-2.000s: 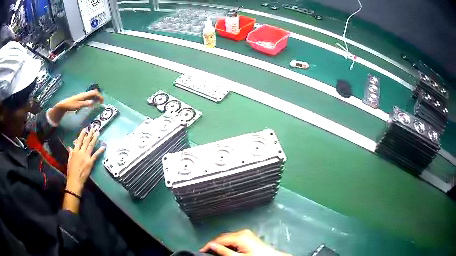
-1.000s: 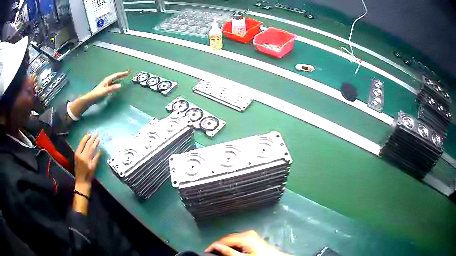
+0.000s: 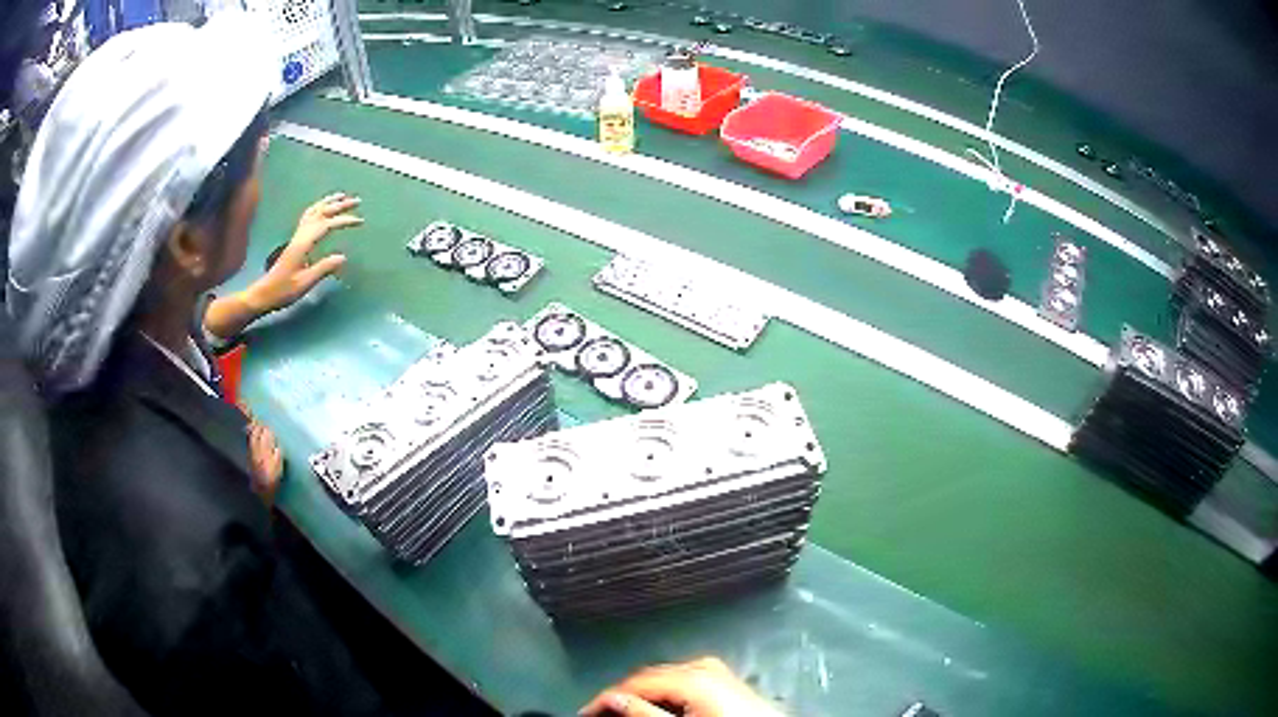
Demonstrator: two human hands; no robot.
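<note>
A tall stack of three-hole metal plates [image 3: 652, 455] stands nearest in front of me. A second stack [image 3: 435, 399] stands to its left. One hand, apparently my right hand [image 3: 684, 688], shows at the bottom edge, bent and cut off; what it holds, if anything, is hidden. My left hand is not in view. A plate with dark rings [image 3: 603, 357] lies behind the stacks. Another ringed plate [image 3: 477, 256] lies farther left, and a pale plate [image 3: 683, 297] lies by the rail.
A co-worker in a white cap [image 3: 133, 168] sits at the left, one hand [image 3: 294, 259] raised over the green surface. Red bins [image 3: 781, 133], a squeeze bottle [image 3: 617, 118], a black round pad [image 3: 987, 275] and dark stacks [image 3: 1156, 420] stand or lie beyond the rail.
The ringed plate by the co-worker was first near their hands, then lay farther out on the green surface. The co-worker leans in more. The view has shifted slightly; my visible hand stays low.
</note>
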